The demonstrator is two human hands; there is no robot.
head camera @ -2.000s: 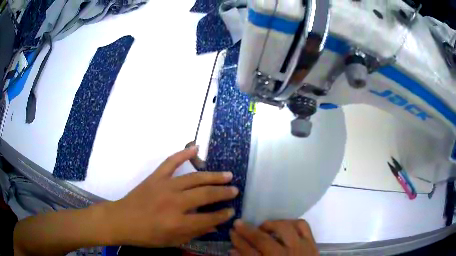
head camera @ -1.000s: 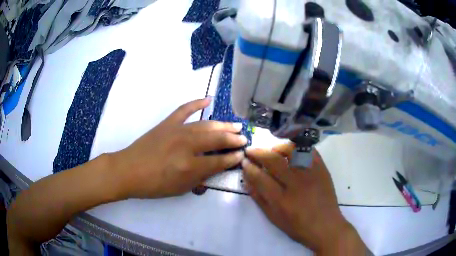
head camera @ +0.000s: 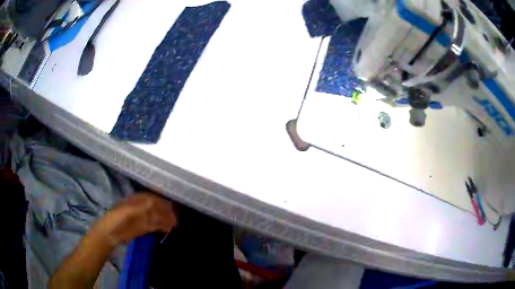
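Note:
My left hand (head camera: 144,214) is at the lower left, below the table edge, beside grey cloth and a blue rim. Its fingers are curled and blurred; whether it grips anything cannot be told. My right hand is out of the picture. The end of a dark blue speckled strip (head camera: 337,70) lies under the head of the white sewing machine (head camera: 389,48), by the green-yellow spot. A spare dark blue strip (head camera: 169,76) lies flat on the left of the table. No pale grey panel shows beside the needle.
The curved, ruler-marked grey table edge (head camera: 226,203) crosses the view. Soft grey cloth (head camera: 62,186) hangs below it at left, beside a blue crate rim (head camera: 134,262). Pink and blue-green snips (head camera: 476,203) lie at right. A pale grey piece (head camera: 327,272) shows below the edge.
Both hands have left the machine. My left hand has moved down past the table edge; my right hand has gone out of view. The view has shifted left and down.

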